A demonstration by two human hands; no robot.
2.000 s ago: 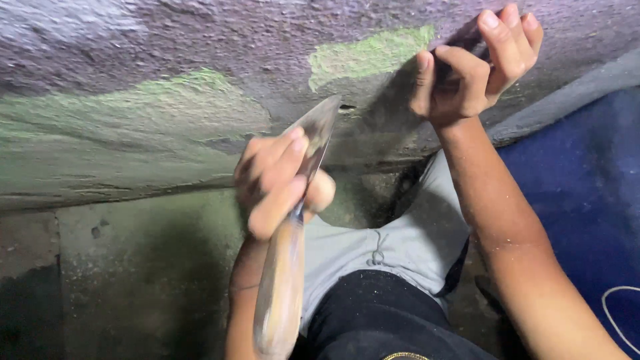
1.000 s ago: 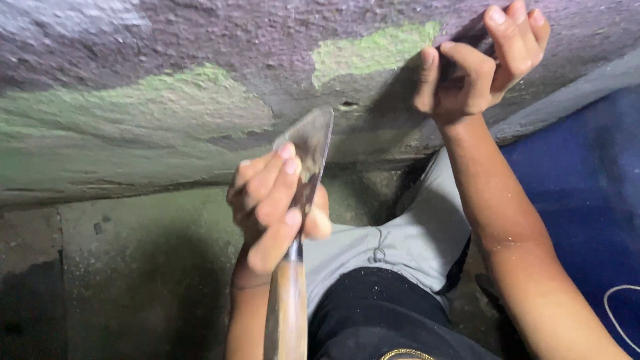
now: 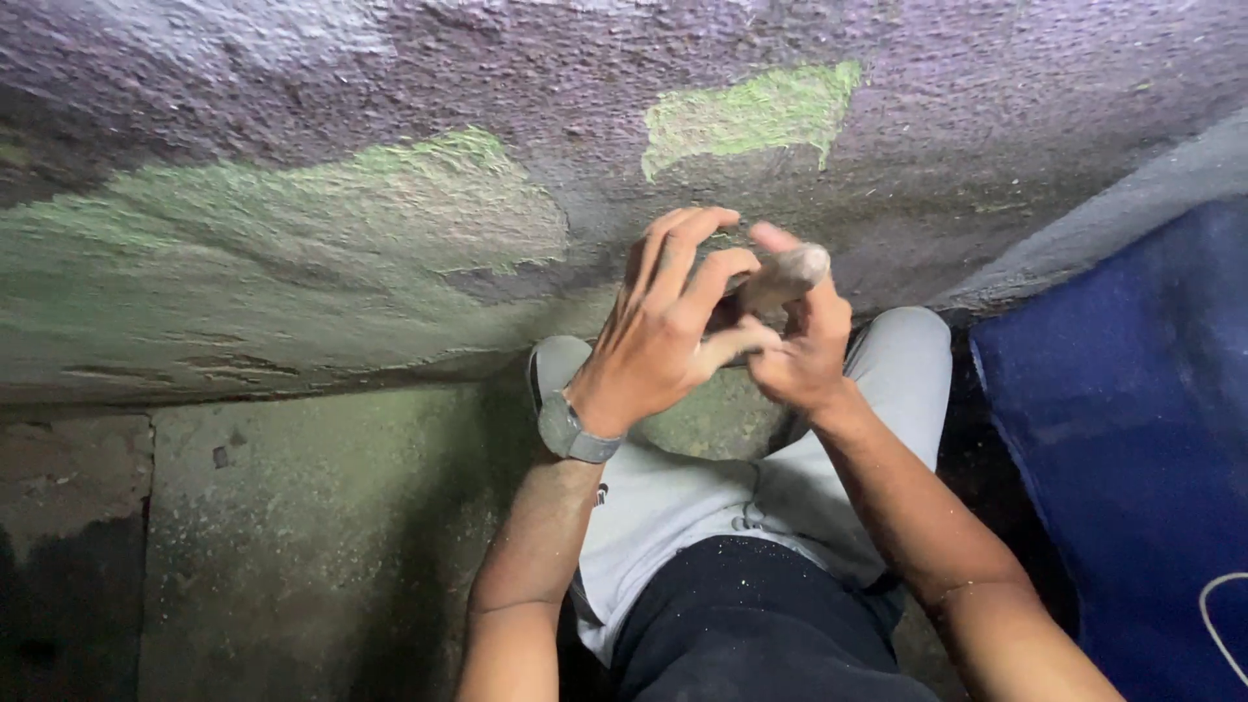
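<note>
My left hand (image 3: pixel 658 322), with a grey watch on its wrist, has curved fingers at the near side of a trowel. My right hand (image 3: pixel 804 336) meets it, its fingers around the trowel's worn wooden handle (image 3: pixel 788 276). The rounded handle end points up towards the camera. The blade is hidden behind the hands, and motion blur hides how the left fingertips touch the tool. Both hands are in front of the lower part of a rough wall (image 3: pixel 585 219), below a light green patch (image 3: pixel 751 115).
A larger green patch (image 3: pixel 448 205) spreads over the wall at the left. Below lies a concrete floor (image 3: pixel 292 507) with a joint. My bent legs in grey trousers (image 3: pixel 673 517) are under my hands. Blue sheeting (image 3: pixel 1131 390) and a pale cord (image 3: pixel 1209 614) are at the right.
My hands were apart and have come together. The left one held the trowel with its blade up; the handle end now points up. My right hand has moved down and left from beside the green patch.
</note>
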